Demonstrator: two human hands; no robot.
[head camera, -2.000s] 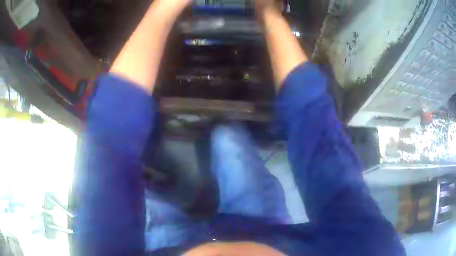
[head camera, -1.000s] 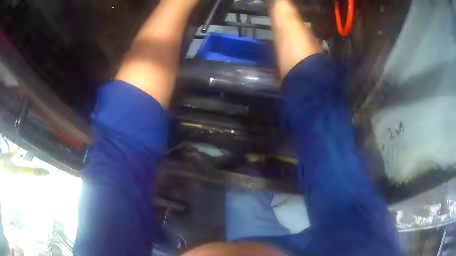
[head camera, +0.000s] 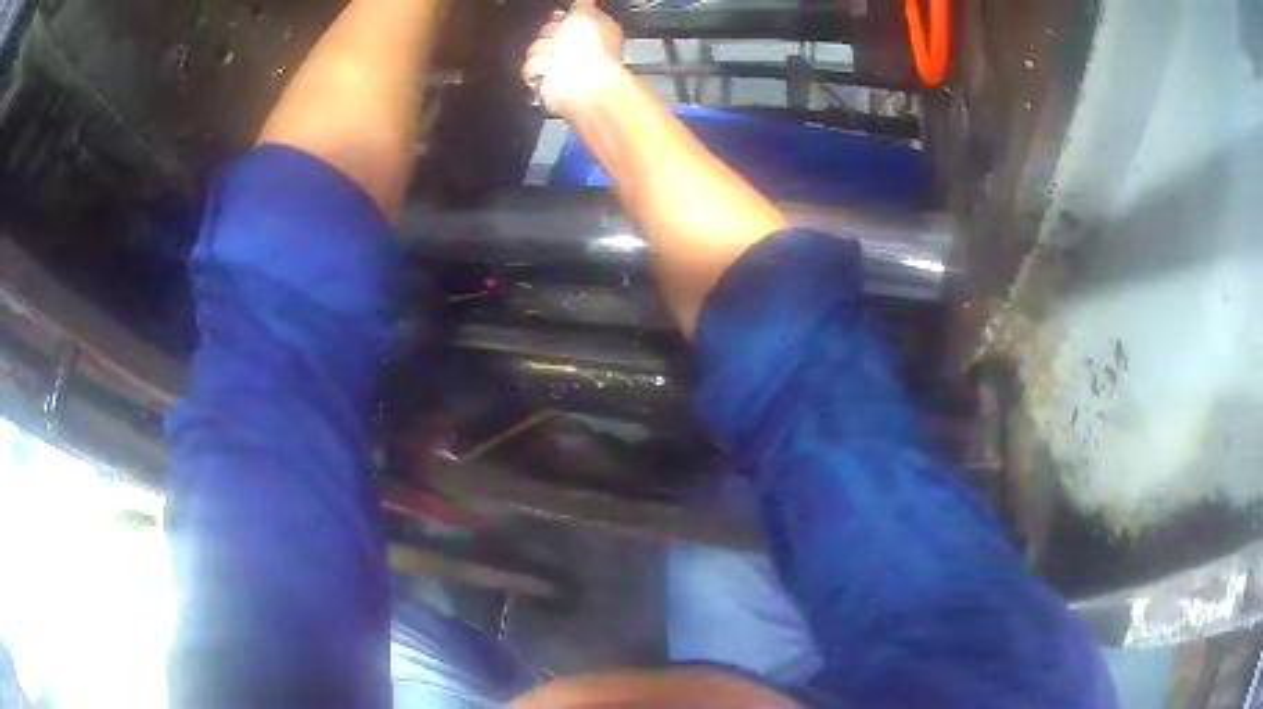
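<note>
My right hand (head camera: 575, 63) is at the top of the picture, inside the dark machine, left of centre. Its fingers are curled in and glare washes it out. Something small and thin may show at its top edge, but I cannot tell whether it is held. My left forearm reaches up past the top edge, so my left hand is out of the picture. A thick shiny horizontal steel bar, probably a tie bar (head camera: 887, 256), runs across the machine, below my right hand and behind my right forearm.
A blue tray (head camera: 817, 155) lies low in the machine beyond the bar. An orange-red hose loop (head camera: 928, 42) hangs at the upper right. A pale, stained machine panel (head camera: 1157, 305) stands on the right. Strong glare fills the lower left.
My right hand has come into view, and its forearm now slants left across the bar. My left forearm has shifted left. More of the blue tray shows than a second ago.
</note>
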